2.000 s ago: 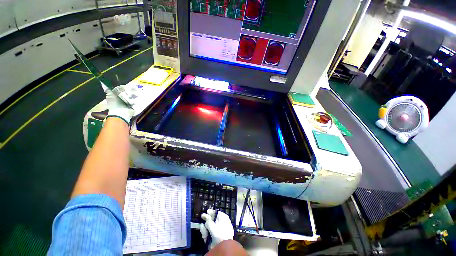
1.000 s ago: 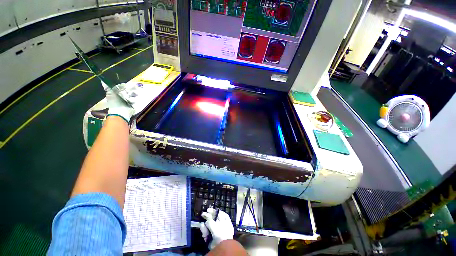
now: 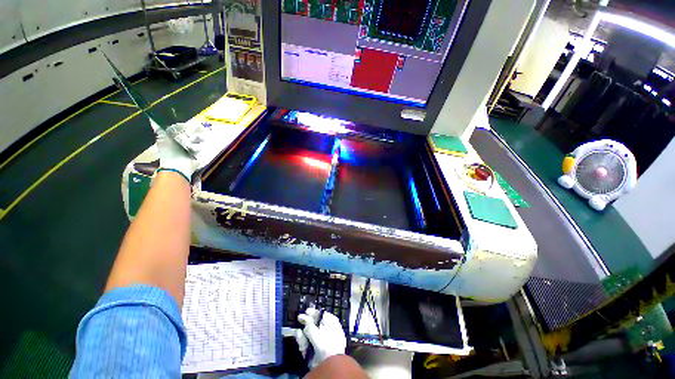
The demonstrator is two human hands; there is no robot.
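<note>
My left hand (image 3: 175, 154), in a white glove, holds a thin green circuit board (image 3: 133, 94) by its lower end, tilted and nearly edge-on, at the machine's left side. My right hand (image 3: 324, 337), also gloved in white, lies at the front edge of the black keyboard (image 3: 314, 290); a thin dark stick shows between its fingers. The AOI machine (image 3: 333, 244) has a deep dark opening (image 3: 289, 174) with white, red and blue light inside. Its monitor (image 3: 400, 66) shows green board images and a red panel.
A clipboard with a printed sheet (image 3: 229, 314) lies left of the keyboard. Dark tweezers (image 3: 368, 314) and a black pad (image 3: 425, 318) lie to its right. Green pads (image 3: 491, 210) and a red button (image 3: 479, 174) sit on the machine's right side. A white fan (image 3: 601, 172) stands far right.
The monitor picture has changed to a dark square part above one plain red panel. The light in the opening has shifted. Both hands have stayed almost in place.
</note>
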